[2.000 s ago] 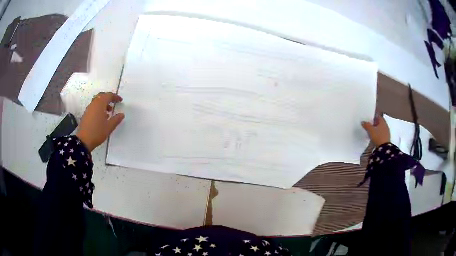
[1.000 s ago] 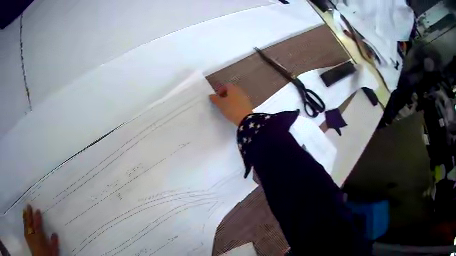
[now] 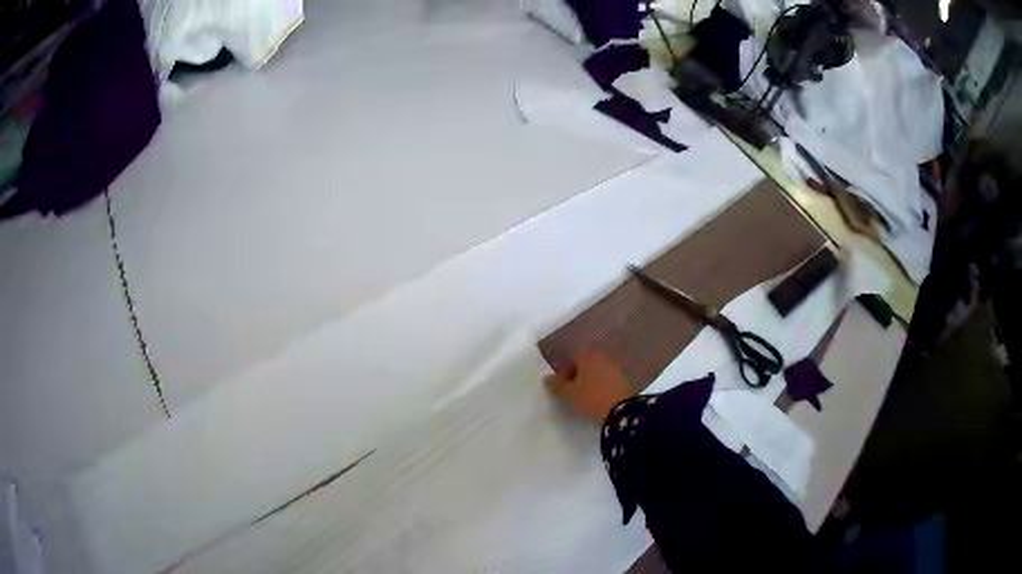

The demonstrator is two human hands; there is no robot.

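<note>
My right hand [image 3: 594, 387] is at the right end of the large paper pattern [image 3: 448, 493], where the pattern meets the brown checked fabric [image 3: 700, 264]. Its fingers are blurred and partly hidden, so I cannot tell whether they grip the paper. The pattern has faint lines and a raised crease near its upper right corner. It runs out of the bottom of the picture. My left hand is out of the picture. Fabric shears [image 3: 706, 320] lie right of my right hand, blades over the checked fabric.
A black oblong bar [image 3: 802, 281] lies on white pattern paper at right. A small purple scrap [image 3: 807, 383] is beside the shears' handles. Dark purple cloth [image 3: 95, 107] is at upper left, with white cloth beside it. Cables and a dark device [image 3: 809, 43] are at upper right.
The view has shifted up, so the fabric, shears and right hand appear lower and further right. My left hand has gone out of the picture. The far purple cloth has come into view.
</note>
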